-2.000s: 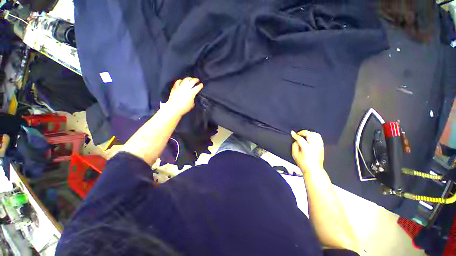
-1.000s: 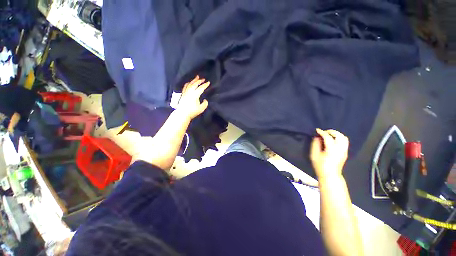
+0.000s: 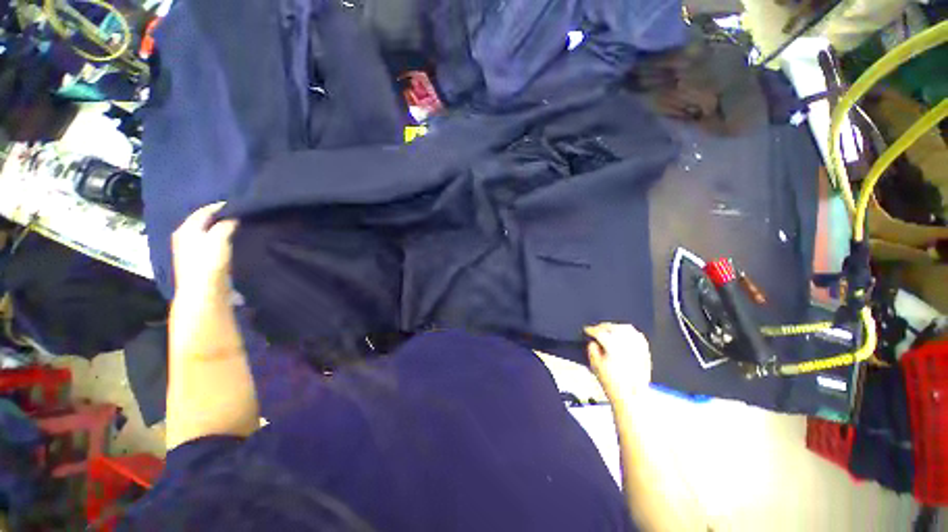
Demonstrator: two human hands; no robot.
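Note:
A dark navy jacket body [image 3: 457, 208] lies spread across the pressing table, with folds in its middle and a short welt pocket line at its right part. My left hand [image 3: 203, 237] grips its far left edge, fingers curled over the cloth. My right hand [image 3: 620, 355] pinches its near edge at the lower right. The steam iron [image 3: 728, 312] rests on the table right of the jacket, black handle with a red end.
Bluish-navy garments [image 3: 198, 125] lie at the left and far side. A small red item [image 3: 421, 94] lies beyond the jacket. Yellow hoses [image 3: 868, 182] rise at the right. A thin orange-handled tool [image 3: 752, 289] lies beside the iron. Red crates [image 3: 928, 421] stand at both sides.
My left hand has moved left and now grips the jacket edge, which is drawn out leftward. My right hand still pinches the near edge. The view has shifted, showing more of the table's far side.

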